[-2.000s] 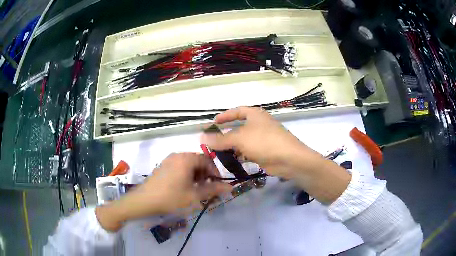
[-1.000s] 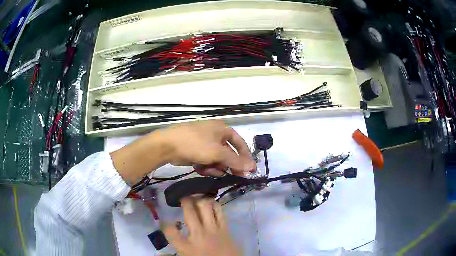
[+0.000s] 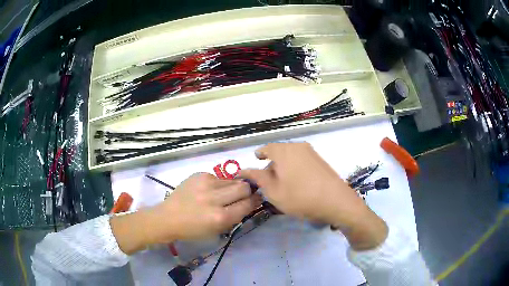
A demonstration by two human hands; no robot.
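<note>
The wire harness [image 3: 268, 208] lies across the white sheet [image 3: 318, 251], its middle covered by both hands. My left hand [image 3: 206, 206] is closed on the harness near the middle. My right hand [image 3: 304, 181] meets it there, slightly blurred, thumb and fingers bent at the same spot. A small dark piece shows between the fingertips; I cannot tell if it is tape, and no tape roll shows in the hands. A black connector [image 3: 179, 275] lies at the lower left. Another black connector [image 3: 381, 183] and silvery terminals lie at the right.
Behind the sheet stands the cream tray [image 3: 234, 134] with red and black leads [image 3: 217, 70] and long black cables [image 3: 223, 129]. Orange clamps sit left [image 3: 121, 203] and right [image 3: 399, 156]. A red printed mark [image 3: 230, 168] shows above my hands. Tape rolls [image 3: 397, 90] and a grey device [image 3: 427, 98] stand right.
My left hand has come back from across the harness to its left side. My right hand has moved up from below to the right of it. The tape roll is no longer visible.
</note>
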